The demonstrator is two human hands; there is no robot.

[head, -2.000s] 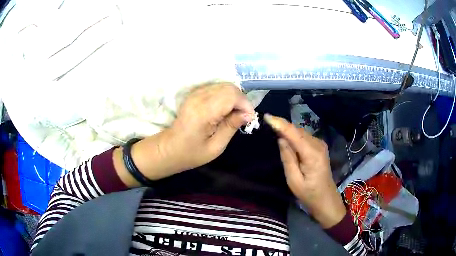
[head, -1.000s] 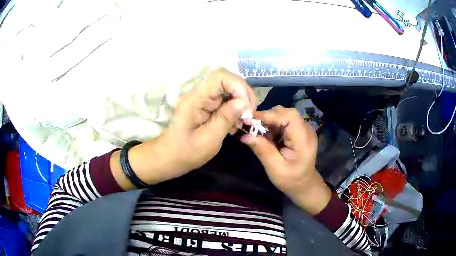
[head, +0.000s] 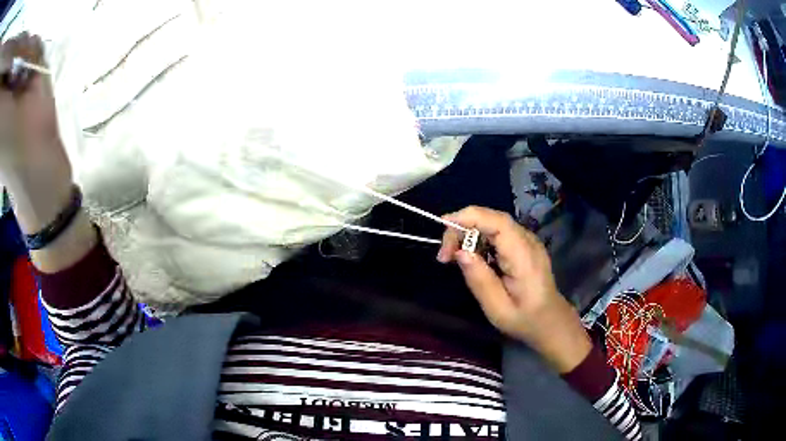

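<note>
The pale cream garment (head: 224,189) lies crumpled over the table's left part and hangs over its edge. My right hand (head: 508,276) pinches a small white cord stopper (head: 470,240) between thumb and fingers. Two strands of white drawcord (head: 401,205) run taut from it leftward across the garment, where they fade into the pale cloth. My left hand (head: 26,112) is at the far left edge, slightly blurred, its fingers closed on a small white piece with a short bit of cord showing. Whether both ends are one cord cannot be seen.
A table-edge ruler (head: 560,108) runs along the front edge. Slim tools (head: 672,21) lie at the top right. A bag with red material and tangled pale cords (head: 633,332) stands at the lower right. A white cable loop (head: 763,185) hangs at the right. Blue and red containers are at the left.
My left hand has moved from beside my right hand to the far left. The drawcord is now stretched out from my right hand, which has moved slightly right.
</note>
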